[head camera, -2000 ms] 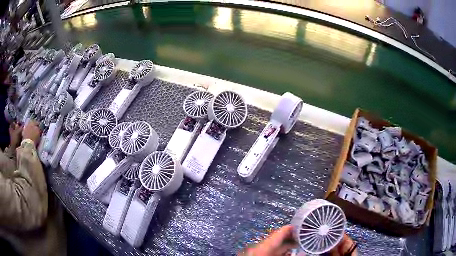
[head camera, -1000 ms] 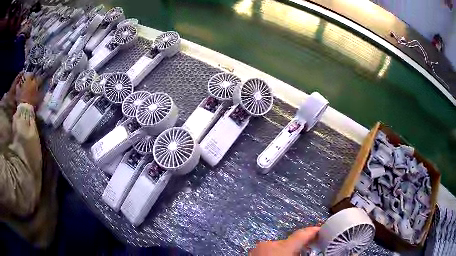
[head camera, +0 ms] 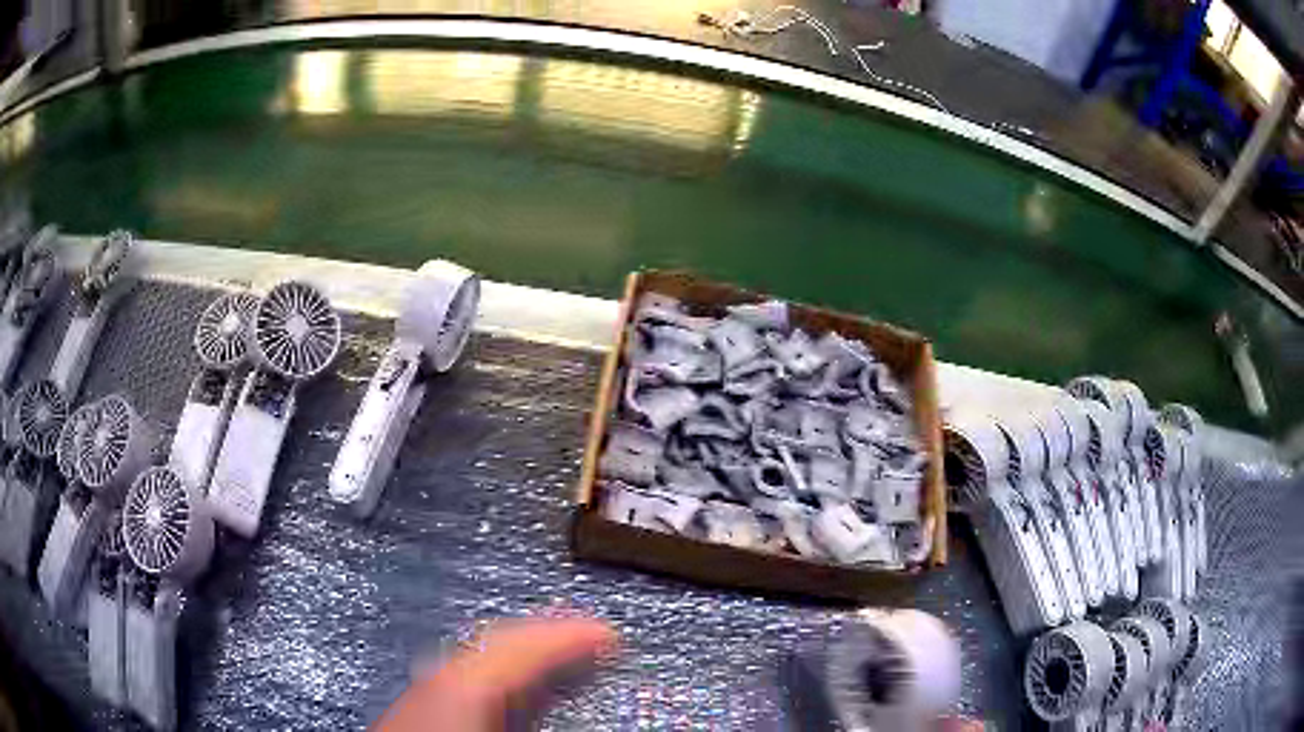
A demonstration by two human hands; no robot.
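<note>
A handheld fan point(head camera: 894, 669) is at the bottom edge, right of centre, its round head blurred and its lower part cut off. My right hand point(head camera: 967, 725) holds it; only a bit of finger shows beside the head. My left hand point(head camera: 501, 672) is blurred at the bottom, left of the fan and apart from it, empty with fingers extended. The brown parts box point(head camera: 744, 566), heaped with small grey-white neck pieces point(head camera: 779, 429), lies just beyond both hands. An open fan with an electronics-filled handle point(head camera: 383, 426) lies on the bubble wrap left of the box.
Several spoked fans point(head camera: 258, 429) lie in overlapping groups at left. More fans stand close together in rows point(head camera: 1065, 522) at right. Bubble wrap point(head camera: 472, 529) covers the bench. The green conveyor point(head camera: 572, 186) runs behind it, carrying one pale piece point(head camera: 1241, 365). A white cable point(head camera: 787, 22) lies beyond.
The view has swung right, so the box sits near the middle and the right-hand fan rows show. My left hand has come away from the held fan.
</note>
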